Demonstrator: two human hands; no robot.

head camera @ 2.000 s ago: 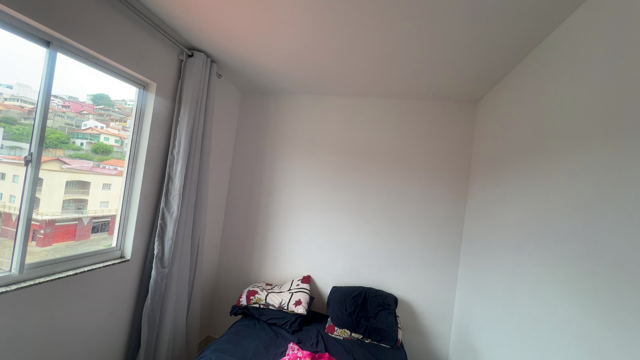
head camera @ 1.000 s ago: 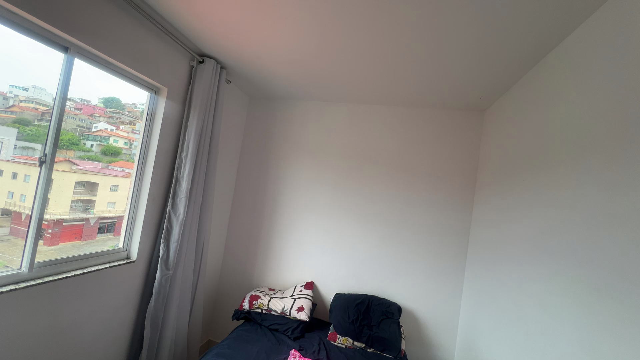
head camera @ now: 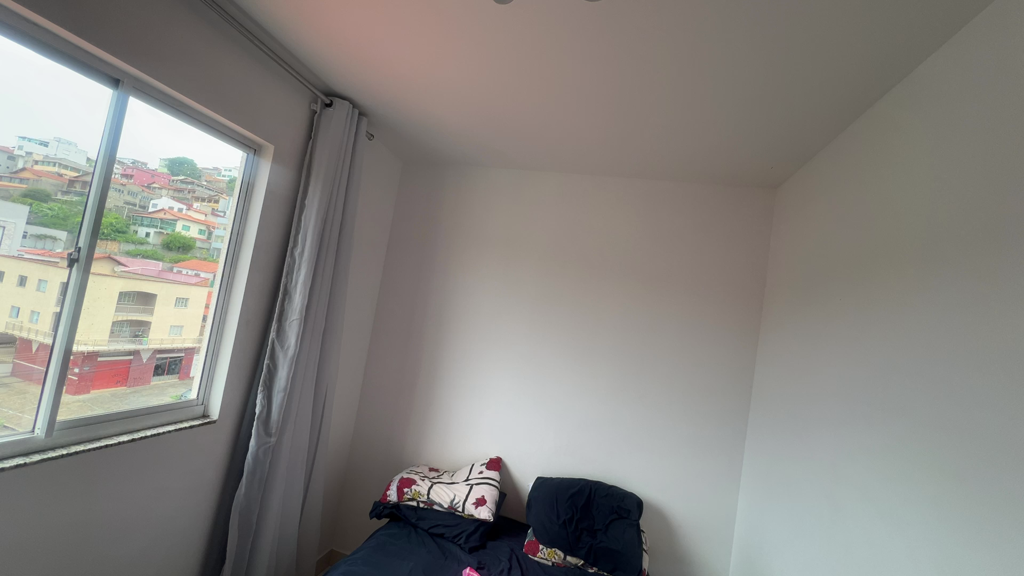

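Observation:
Neither of my hands is in view. At the bottom of the head view stands a bed with a dark navy sheet (head camera: pixel 400 552). A white pillow with red flowers and black lines (head camera: pixel 448 486) lies on a dark pillow (head camera: pixel 448 524) at the bed's left. To the right, a dark navy pillow or folded cloth (head camera: pixel 584 516) rests on another floral pillow (head camera: pixel 552 554). A small bit of pink cloth (head camera: pixel 470 572) shows at the bottom edge.
A sliding window (head camera: pixel 120 264) with a stone sill (head camera: pixel 104 442) is on the left, with buildings on a hillside outside. A grey curtain (head camera: pixel 300 344) hangs from a rod (head camera: pixel 268 52) beside it. Plain walls (head camera: pixel 576 320) meet behind the bed.
The view has shifted slightly, so less of the pink cloth shows at the bottom edge than before. The pillows, the bed and the curtain have not plainly moved.

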